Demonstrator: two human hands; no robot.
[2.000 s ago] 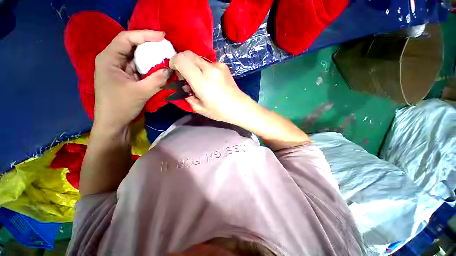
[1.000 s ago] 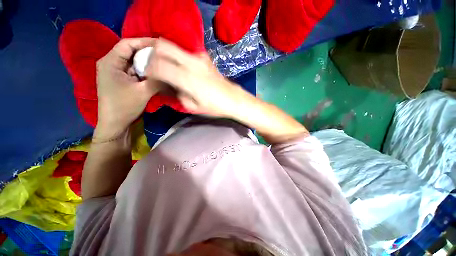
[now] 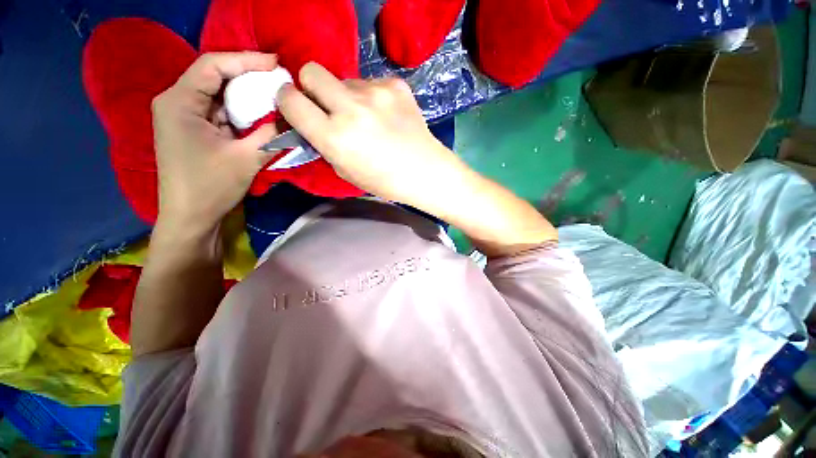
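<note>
A round white ball (image 3: 254,97) sits against the red plush flower (image 3: 304,40), whose rounded lobes spread on the table edge around my hands. My left hand (image 3: 199,134) grips the ball from the left, fingers above and thumb below. My right hand (image 3: 362,125) is at the ball's right edge with its fingertips bent. Small pointed metal snips (image 3: 293,152) stick out from under my right hand, blades towards my left thumb. No needle or thread can be made out at the ball.
More red plush pieces (image 3: 528,36) lie on the dark blue table (image 3: 54,179) at upper right, beside clear film (image 3: 429,80). A yellow bag (image 3: 63,344) with red pieces is lower left. A cardboard drum (image 3: 653,107) and silvery sacks (image 3: 626,313) stand at right.
My right hand covered much of the ball and was blurred a second ago; now it is at the ball's right side and the snips' blades show. The flower appears slightly further left.
</note>
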